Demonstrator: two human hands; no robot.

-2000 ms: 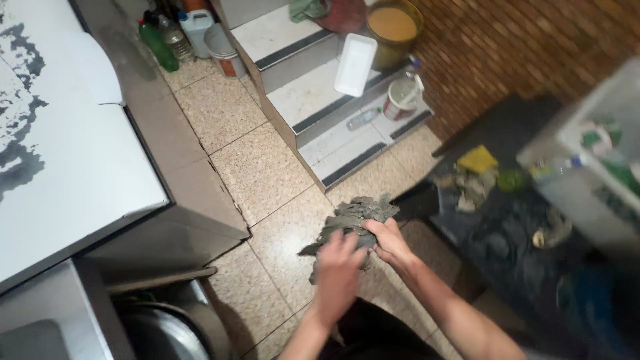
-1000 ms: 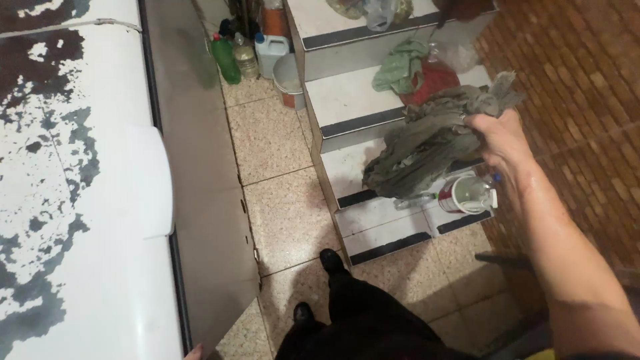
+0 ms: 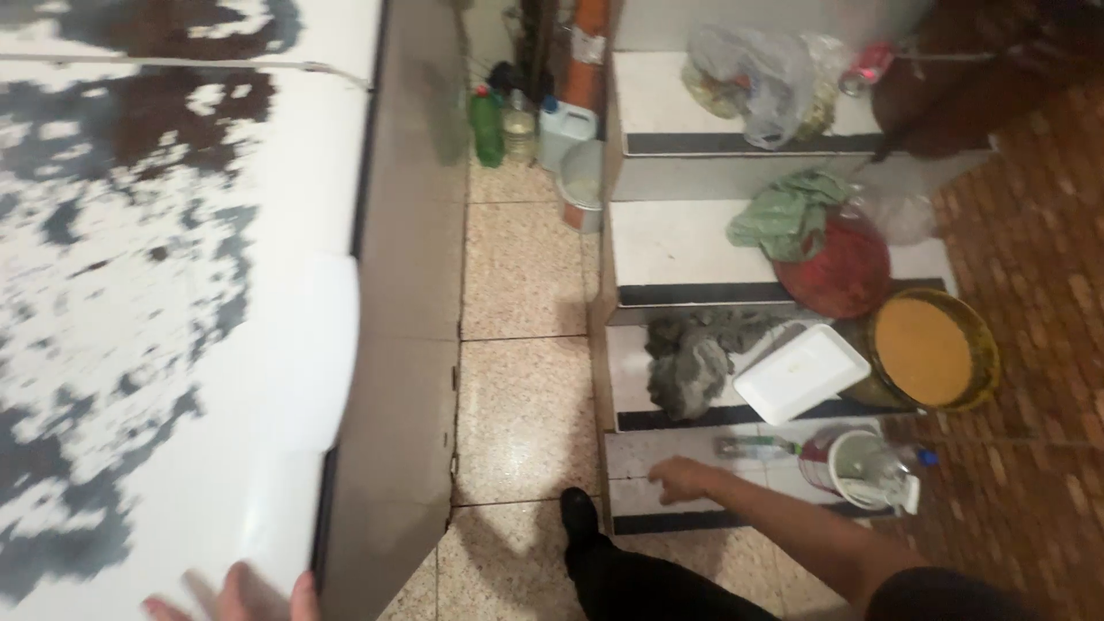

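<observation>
A crumpled dark grey cloth point(image 3: 690, 366) lies on the second stair tread from the bottom, left of a white foam tray point(image 3: 802, 373). Below it my right hand point(image 3: 683, 479) hovers over the bottom tread, holding nothing, its fingers partly bent. A small clear plastic bottle point(image 3: 755, 446) lies just right of that hand, beside a white bucket point(image 3: 854, 468) with a clear bottle in it. My left hand point(image 3: 241, 595) rests with spread fingers on the worn white lid of a chest freezer point(image 3: 293, 379) at the lower left; only its fingers show.
A bowl of orange contents point(image 3: 923, 349) stands right of the tray. Higher treads bear a red bowl point(image 3: 837, 267), a green plastic bag point(image 3: 789, 216) and a clear bag point(image 3: 759, 78). Bottles point(image 3: 487, 129), a jug point(image 3: 565, 129) and a grey bucket point(image 3: 580, 185) stand beside the stairs.
The dark grey cloth, held in my right hand one second ago, now lies on the stair, let go. My right hand has moved down and left. More of my left hand shows on the lid.
</observation>
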